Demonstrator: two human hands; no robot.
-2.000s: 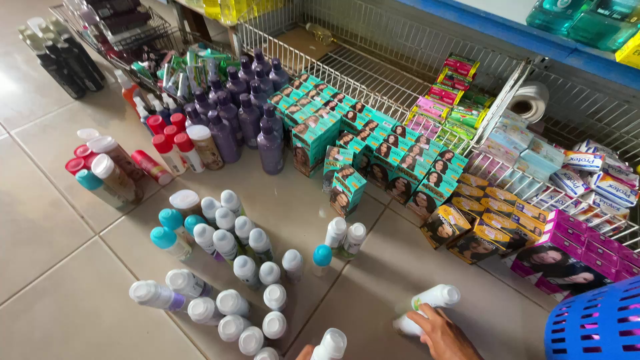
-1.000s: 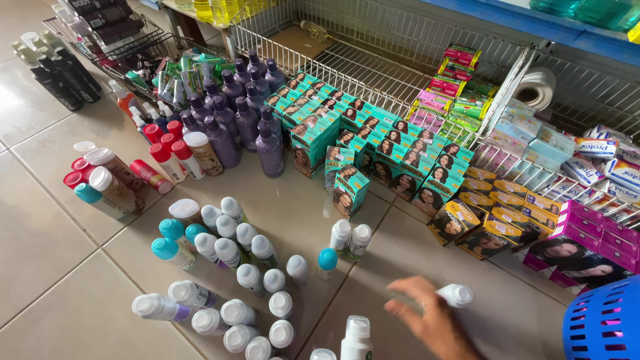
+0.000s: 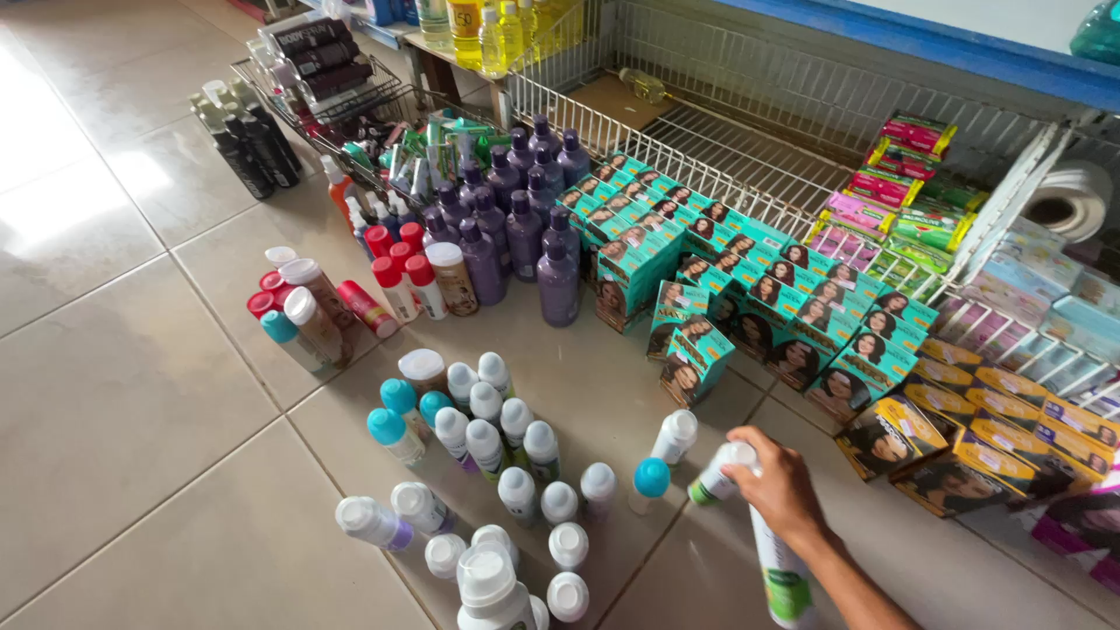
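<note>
My right hand (image 3: 787, 490) reaches in from the lower right, with thumb and fingers around the cap of a tilted white bottle with a green base (image 3: 719, 472). Partly behind my wrist is a larger white spray can with a green lower band (image 3: 781, 569). Just left of the gripped bottle stand a white-capped bottle (image 3: 675, 436) and a teal-capped one (image 3: 650, 479). Farther left are several roll-on deodorants with pale caps (image 3: 486, 442). A large white-capped bottle (image 3: 490, 582) rises at the bottom edge. My left hand is not in view.
Teal hair-dye boxes (image 3: 700, 359), purple bottles (image 3: 558, 284) and red-capped bottles (image 3: 422, 280) stand on the tiled floor. Behind them is a white wire shelf basket (image 3: 682, 149). Orange-and-black boxes (image 3: 892, 433) stand at the right.
My right hand has gone from the larger can to the smaller white bottle and taken hold of its cap. The fingertips seen at the bottom edge earliest are out of view.
</note>
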